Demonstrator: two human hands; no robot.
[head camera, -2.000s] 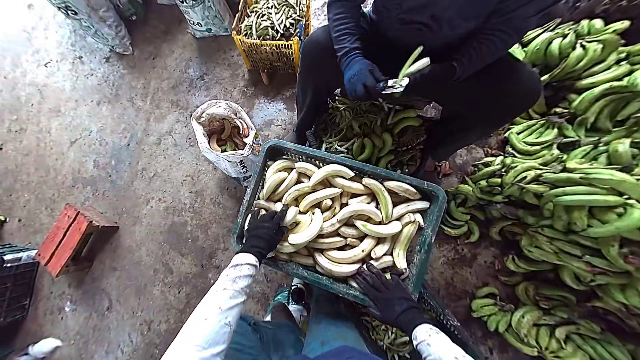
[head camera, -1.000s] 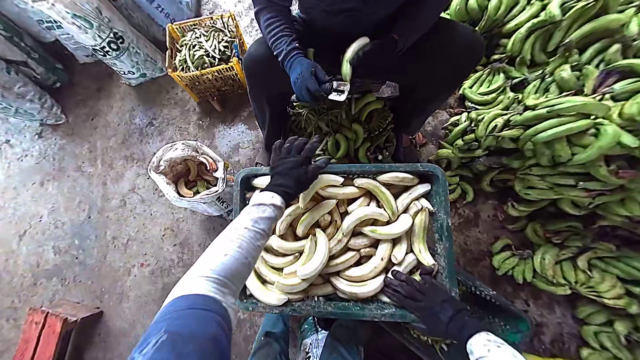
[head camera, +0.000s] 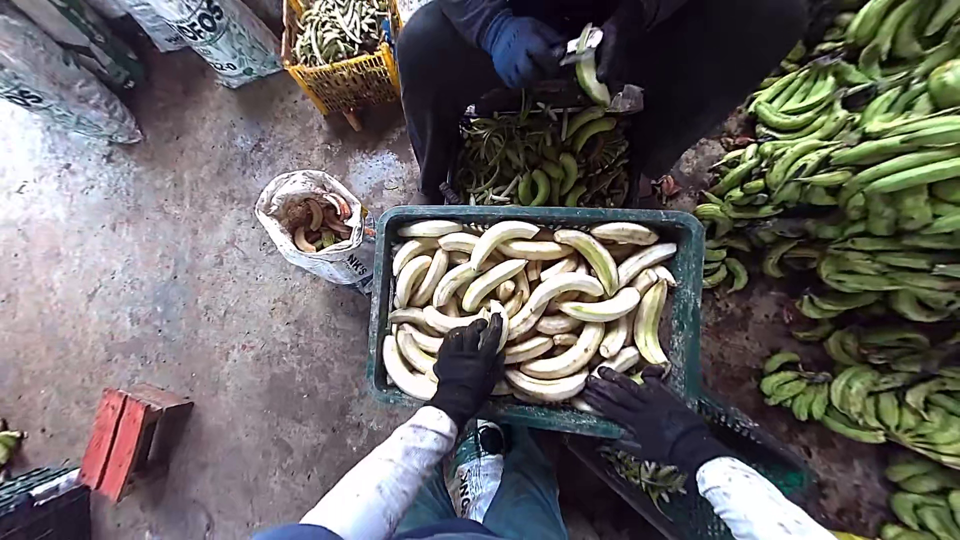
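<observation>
A green plastic crate (head camera: 691, 300) full of peeled plantains (head camera: 566, 289) lies below me. My left hand (head camera: 466, 367), in a black glove, rests on the plantains near the crate's front left, its fingertips touching one; whether it grips that one is unclear. My right hand (head camera: 649, 416), also in a black glove, lies spread over the crate's front right corner with its fingers on the fruit and rim. Beyond the crate sits another person in dark clothes; their gloved hands (head camera: 525, 51) hold a partly peeled plantain (head camera: 591, 75) and a light-coloured tool.
Left of the crate stands a white sack (head camera: 300, 255) with peels. A yellow crate (head camera: 341, 86) is at the back, beside filled sacks (head camera: 225, 37). Green plantain bunches (head camera: 892, 247) cover the right side. A red wooden stool (head camera: 124, 442) and a dark crate (head camera: 45, 510) are at lower left.
My left hand has moved from the crate's back left edge down onto the plantains near its front. My right hand remains at the front right corner. The other person's hands have shifted around the plantain.
</observation>
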